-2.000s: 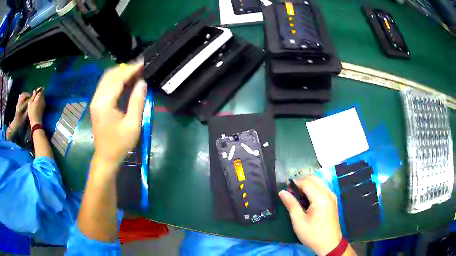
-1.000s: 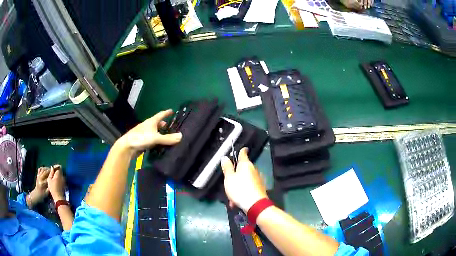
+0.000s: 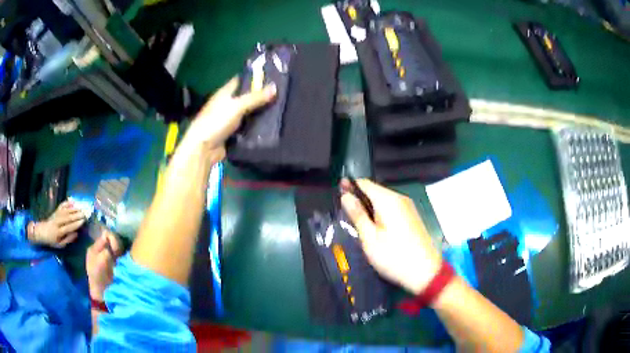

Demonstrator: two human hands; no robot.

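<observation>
My left hand [image 3: 231,117] grips a black phone housing [image 3: 266,124], thumb on its face, at the left side of a stack of black foam pads [image 3: 309,110]. My right hand [image 3: 387,227] holds dark tweezers [image 3: 360,198] above the upper right of another phone housing [image 3: 343,265], which lies on a black pad [image 3: 311,276] in front of me. That housing has an orange strip and two pale slanted pieces near its top. The right hand covers part of its right side. The frame is somewhat blurred.
A stack of pads and housings [image 3: 414,120] stands at centre back. A white sheet [image 3: 470,200], black strips [image 3: 501,276] and a clear blister tray [image 3: 595,207] are at right. A lone housing [image 3: 549,52] lies far right. Another worker's hands [image 3: 65,224] show at left.
The tilted pads and white pad at left are now a squared-up stack with a housing at its left side. My right hand has moved from there to the front housing. The view has tilted down.
</observation>
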